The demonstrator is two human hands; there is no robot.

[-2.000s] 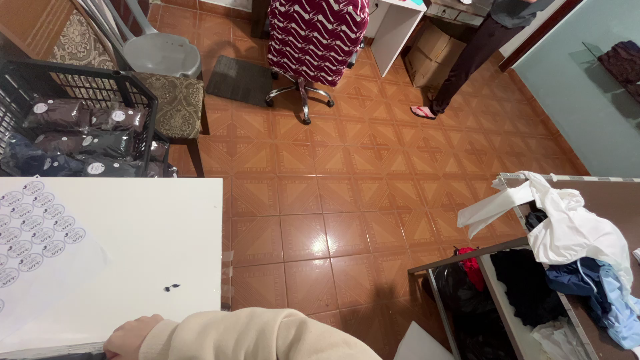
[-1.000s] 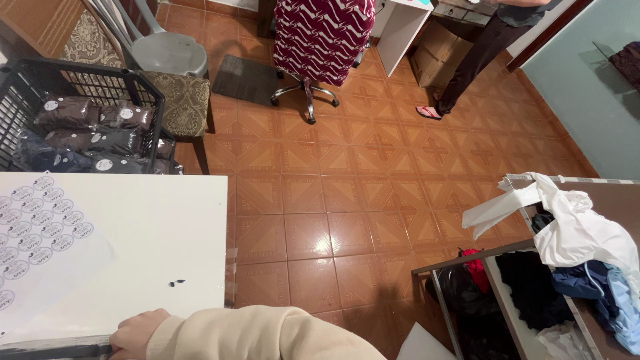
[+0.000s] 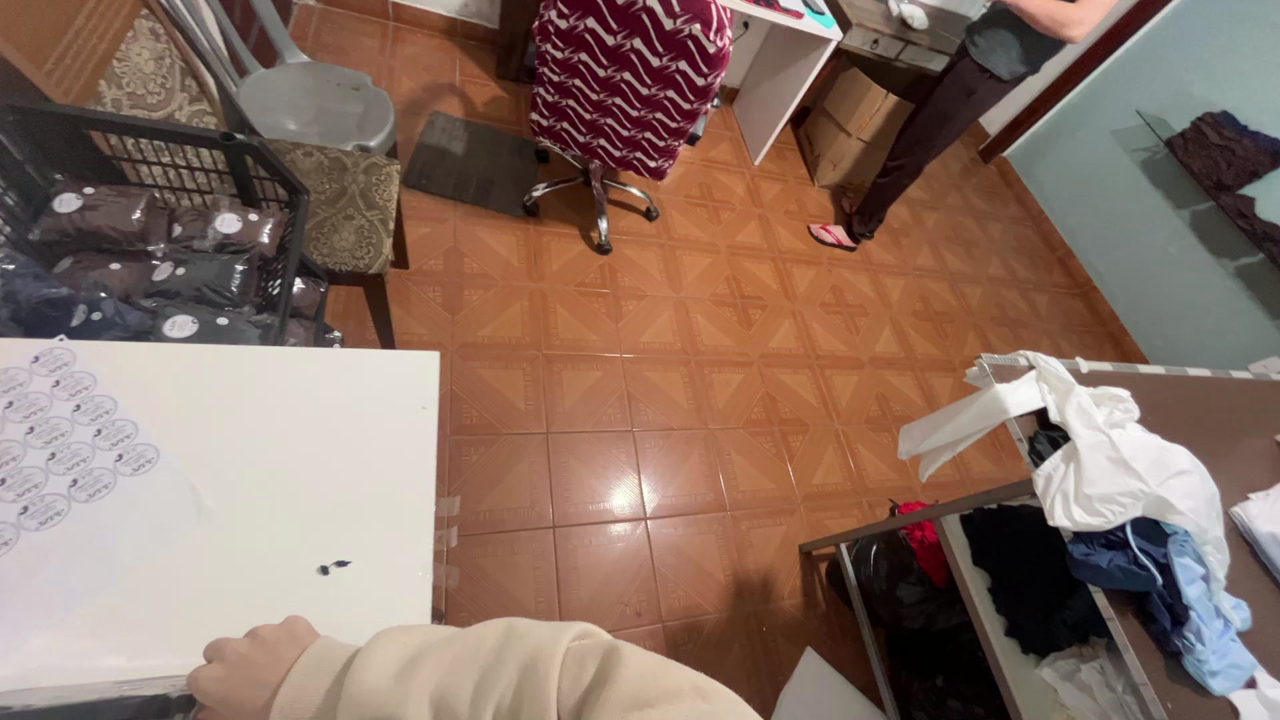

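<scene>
My right hand (image 3: 250,665), in a beige sleeve, is at the near edge of a white table (image 3: 380,420), at the lower left. Its fingers are curled beside the end of a dark item in clear plastic (image 3: 100,700), which the frame cuts off; whether they grip it is hidden. A sheet of round printed stickers (image 3: 70,455) lies on the table's left part. A small black scrap (image 3: 333,567) lies on the tabletop beyond my hand. My left hand is not in view.
Behind the table, a black plastic crate (image 3: 270,160) holds several bagged dark garments (image 3: 205,280). A patterned chair (image 3: 345,210), a covered swivel chair (image 3: 630,80) and a person in dark trousers (image 3: 930,130) are farther back. White and blue clothes (image 3: 1130,450) hang over a shelf unit (image 3: 960,600) at right.
</scene>
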